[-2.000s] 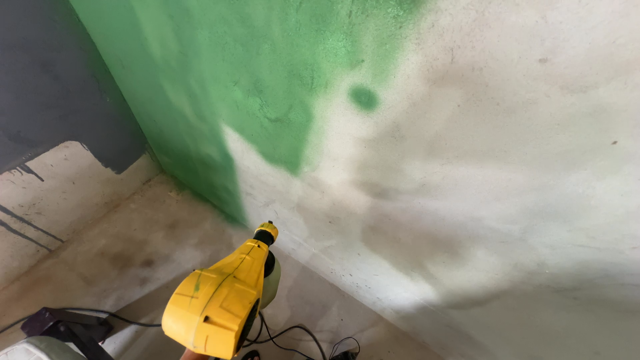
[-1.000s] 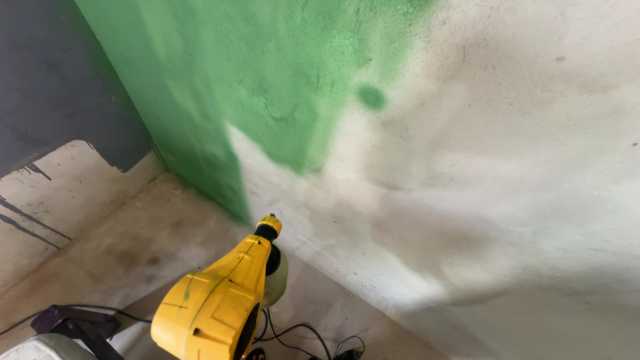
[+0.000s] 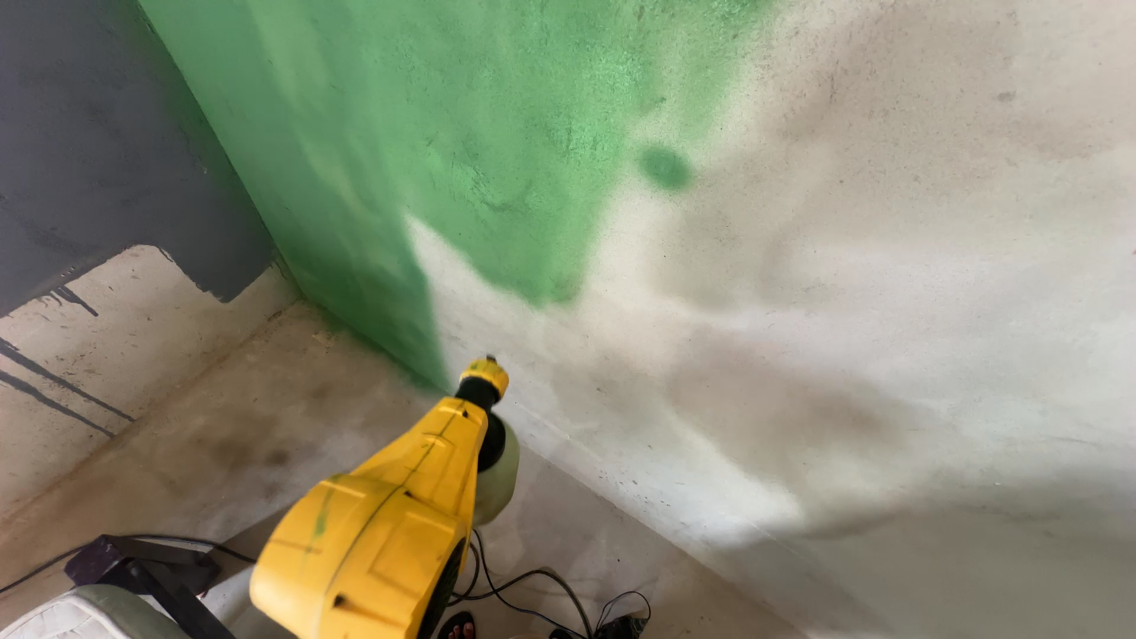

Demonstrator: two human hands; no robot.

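Observation:
A yellow electric paint sprayer (image 3: 382, 524) reaches in from the bottom edge, its black-and-yellow nozzle (image 3: 484, 377) aimed toward the foot of the wall. Beneath its front hangs a paint cup (image 3: 499, 475), partly hidden by the body. The hand on the sprayer is out of sight now, and neither my left hand nor my right hand shows. Beyond the nozzle, the wall carries wet-looking green paint (image 3: 461, 133) at upper left, with a separate green spot (image 3: 664, 167) beside it. Bare whitish wall (image 3: 870, 311) spreads to the right.
Dark grey paint (image 3: 106, 133) with drips covers the adjoining wall at left. Black cables (image 3: 550, 575) lie on the floor below. At the lower left are a dark metal frame (image 3: 151, 564) and a pale rounded object (image 3: 80, 612). A sandalled foot (image 3: 458, 627) shows at the bottom.
The sprayer sits very slightly lower against the wall than two seconds ago. A bit of a hand below it, seen in the earliest frame, is out of view now.

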